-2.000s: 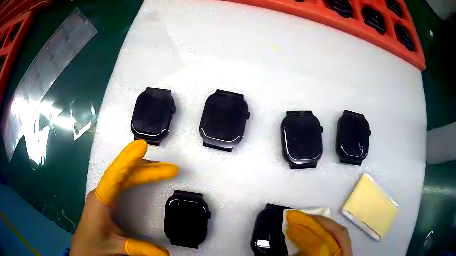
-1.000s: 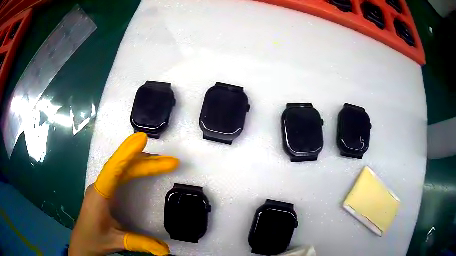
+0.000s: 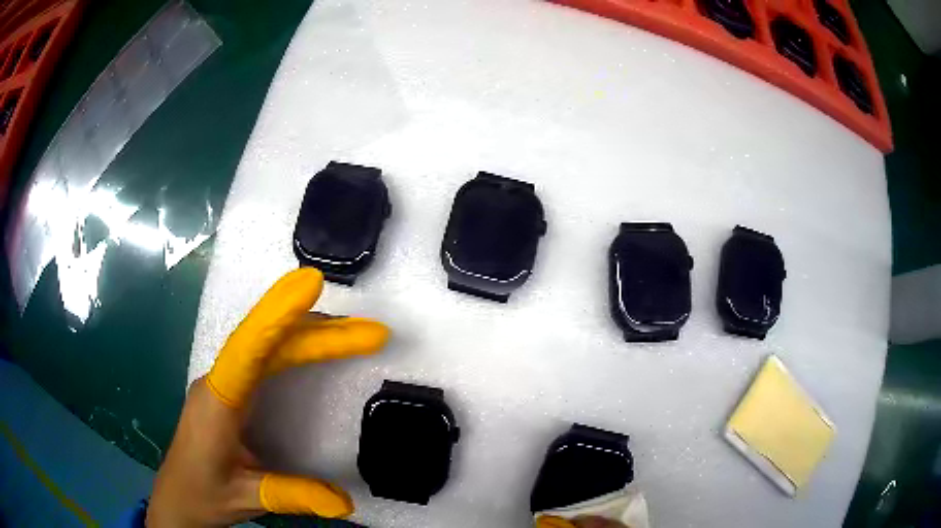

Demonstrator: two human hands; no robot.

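Observation:
Several black watches lie on a white foam sheet [image 3: 557, 124]. My left hand [image 3: 273, 402], with orange finger cots, is open and empty at the left, its thumb and fingers apart, beside the lower left watch [image 3: 409, 441]. The upper left watch [image 3: 343, 222] lies just beyond its fingertips. My right hand [image 3: 578, 522] is mostly cut off by the bottom edge. It holds a white cloth [image 3: 619, 509] against the lower end of the lower right watch [image 3: 584, 469] and hides that end.
Other watches lie in the upper row, one in the middle [image 3: 495, 235] and two at the right [image 3: 651, 281]. A cream pad [image 3: 781, 425] lies lower right. Orange-red trays are at the top right [image 3: 722, 60] and left edge. A clear film sheet [image 3: 108, 129] lies on the green mat.
The view has shifted, so the watches appear further right. My right hand wiped over the lower right watch, dropped almost out of view, and is back at its lower end with the cloth. My left hand stays open.

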